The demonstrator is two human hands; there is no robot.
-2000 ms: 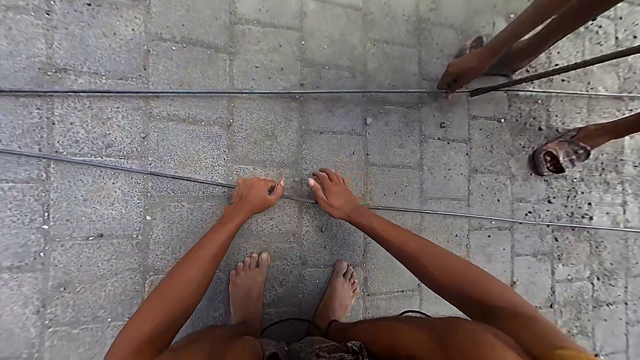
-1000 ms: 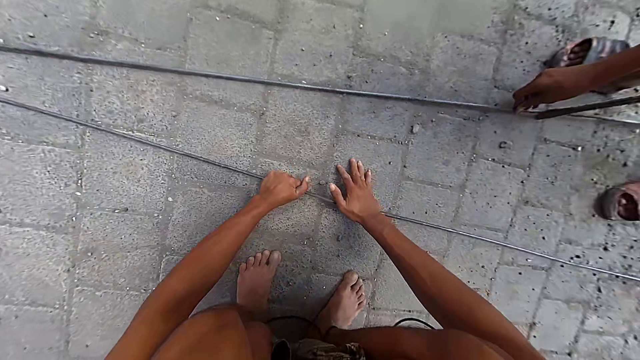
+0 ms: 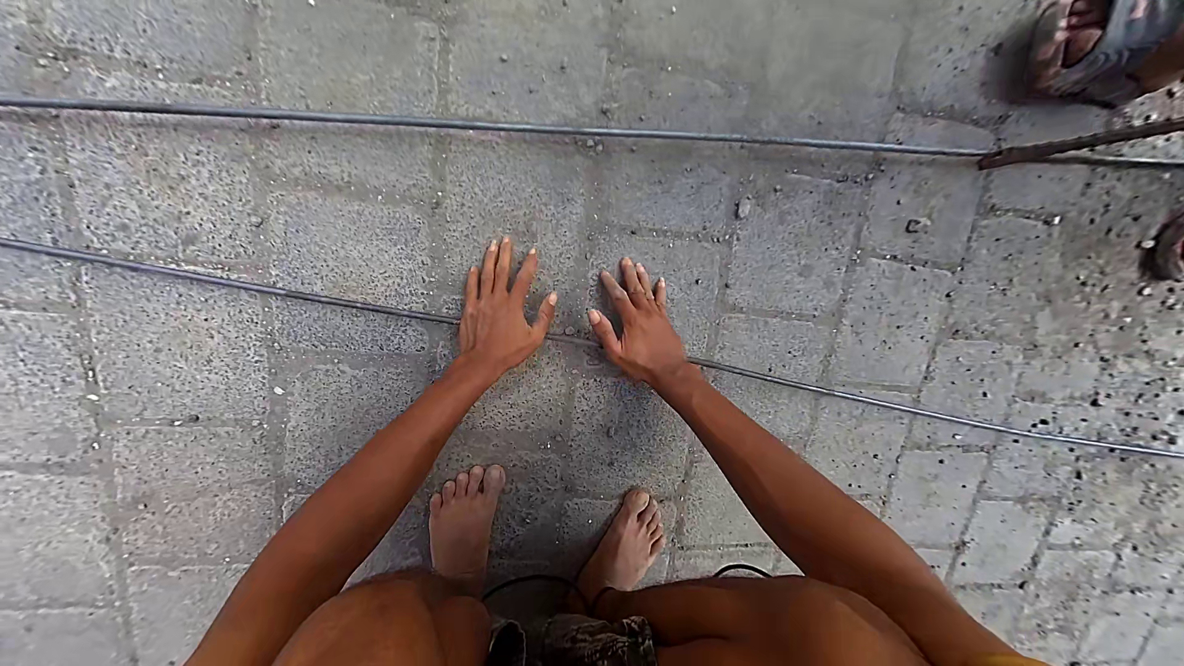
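Note:
A thin metal rod (image 3: 832, 392) runs slantwise across the paving, from the left edge down to the right edge. Over it lies my left hand (image 3: 499, 310), palm down, fingers spread and pointing away from me. My right hand (image 3: 640, 324) rests over the same rod just to the right, palm down with its fingers apart. A short stretch of rod shows between the two thumbs. Neither hand is closed around it; the parts under my palms are hidden. Farther off, a second metal rod (image 3: 462, 124) crosses the view, touching neither hand.
Another person's sandalled foot (image 3: 1082, 51) stands at the top right. Below it, a dark rusty bar (image 3: 1082, 146) meets the far rod. Part of another foot (image 3: 1170, 248) shows at the right edge. Small stones lie scattered on the paving blocks (image 3: 351, 240). My bare feet are below my hands.
My left hand, earlier with its fingers curled at the near rod, has opened flat. The other person's hand, earlier at the far rod beside the dark bar, is out of view.

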